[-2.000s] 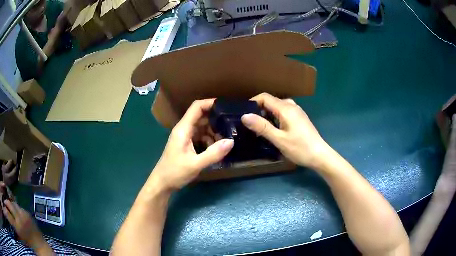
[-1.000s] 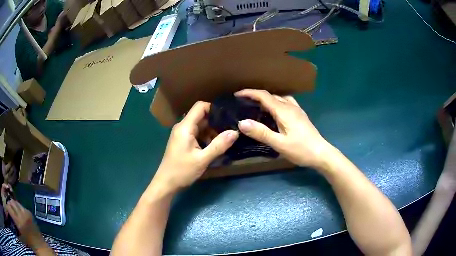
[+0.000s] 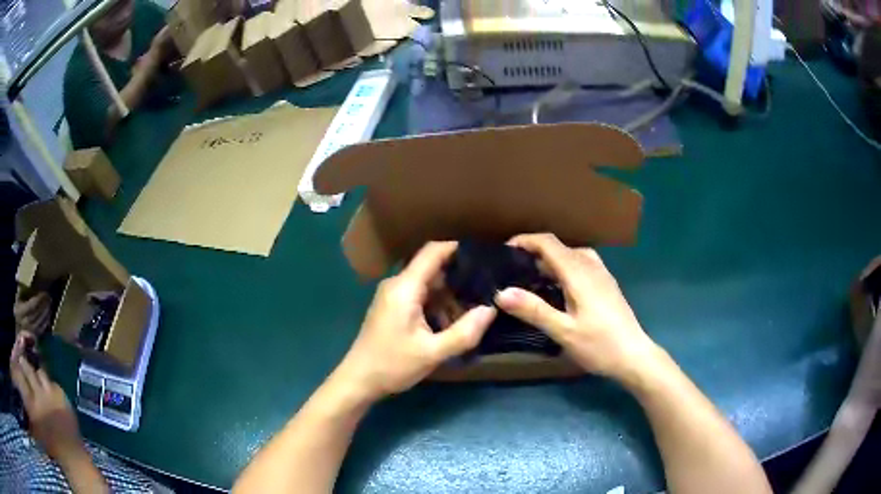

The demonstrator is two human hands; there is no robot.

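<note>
A brown cardboard box (image 3: 483, 193) stands on the green table in front of me with its lid up. My left hand (image 3: 415, 323) and my right hand (image 3: 580, 304) are inside its opening, both around a black power adapter (image 3: 480, 270). The fingers hold its two sides and the thumbs nearly meet at its near side. Black coiled cable (image 3: 522, 333) lies in the box below my right thumb. The adapter's lower part and my fingertips are partly hidden.
A flat cardboard sheet (image 3: 227, 178) and a white power strip (image 3: 353, 135) lie at the left. A bench instrument (image 3: 570, 53) stands behind the box. A neighbour's open box sits on a digital scale (image 3: 121, 391) at far left. Another person's arm (image 3: 850, 425) shows at right.
The view has tilted, so everything sits lower and further right. The black adapter has been turned between my hands since two seconds ago; both hands stay on it in the box.
</note>
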